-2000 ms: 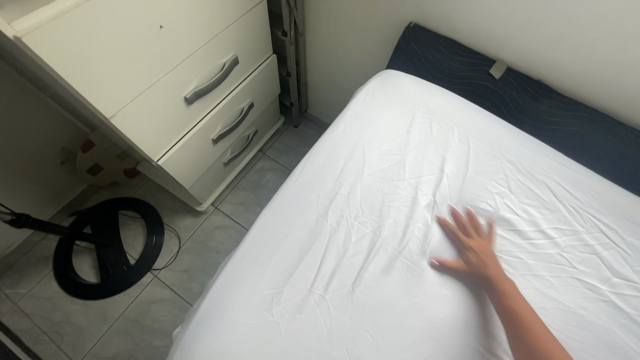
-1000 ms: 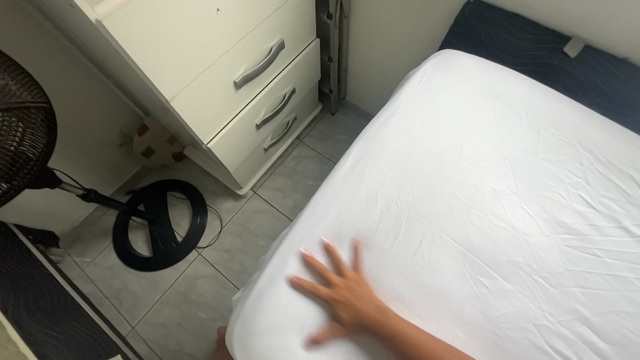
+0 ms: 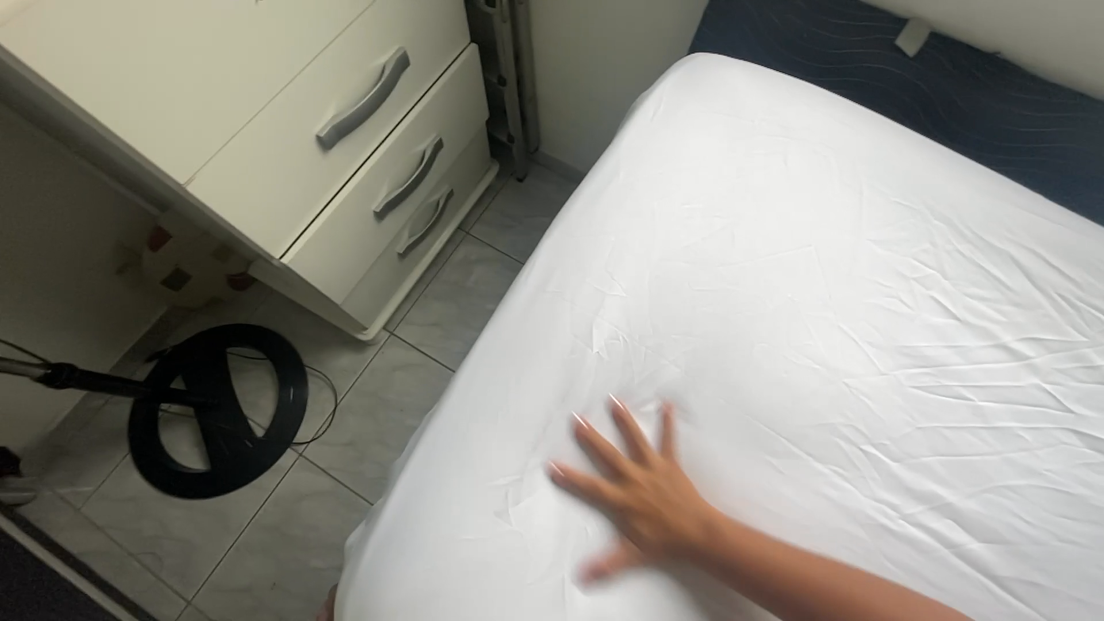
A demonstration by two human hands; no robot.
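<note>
My right hand (image 3: pixel 647 500) lies palm down on a white fitted sheet (image 3: pixel 759 285) that covers a mattress. Its fingers are spread and it grips nothing; the thumb is blurred. Near the side edge of the mattress the cloth is fairly smooth, with small creases just beyond the fingertips. Longer wrinkles run across the sheet at the right. My left hand is not plainly in view. A small patch of skin (image 3: pixel 326 604) shows at the bottom beside the mattress edge, too little to tell which body part it is.
A white chest of drawers (image 3: pixel 345 198) with grey handles stands left of the bed. The round black base of a stand (image 3: pixel 220 410) and a thin cable rest on the tiled floor (image 3: pixel 285 526). A dark blue patterned panel (image 3: pixel 914 95) borders the bed's far side.
My right hand first slid left across the sheet to near the mattress edge. Since then it has moved back somewhat to the right, still with its fingers spread.
</note>
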